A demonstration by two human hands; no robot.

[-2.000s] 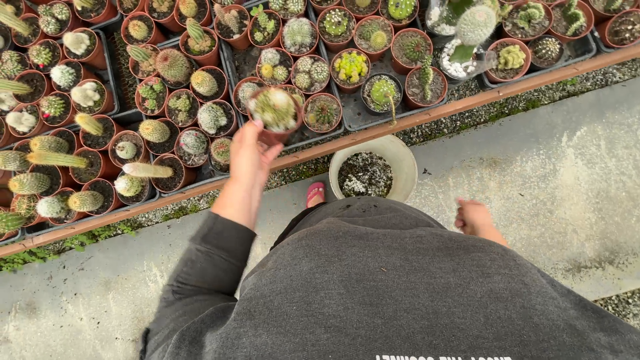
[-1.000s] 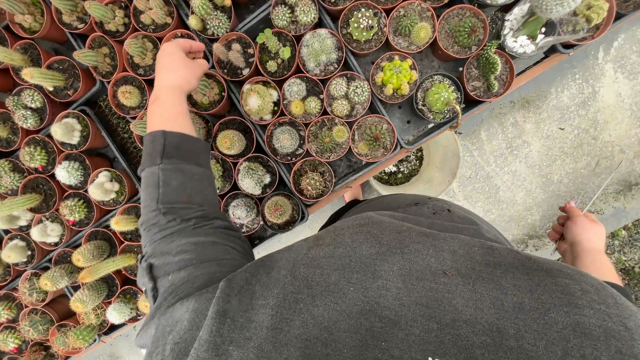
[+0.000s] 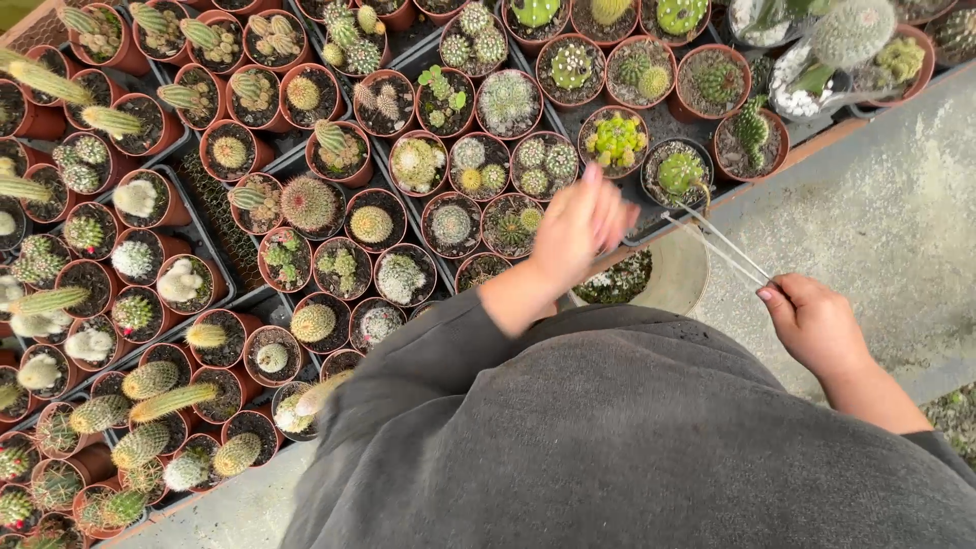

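Observation:
In my right hand is a pair of long metal tweezers, gripped at the closed end. Its tips point up and left, close to the rim of a dark pot with a green cactus. My left hand is blurred and holds nothing, its fingers apart. It hovers over the tray edge, just below a potted yellow-green cactus. Left of that hand stands a pot with a small clustered cactus.
Black plastic trays full of small potted cacti cover the bench, whose wooden edge runs diagonally. A pale bucket with dark soil stands below it on the concrete floor. White pebbles fill a pot at upper right.
Two seconds ago my left hand held a potted cactus; it was over the pots at upper left a second ago and has since come right, empty. My right hand has brought the tweezers toward the dark pot.

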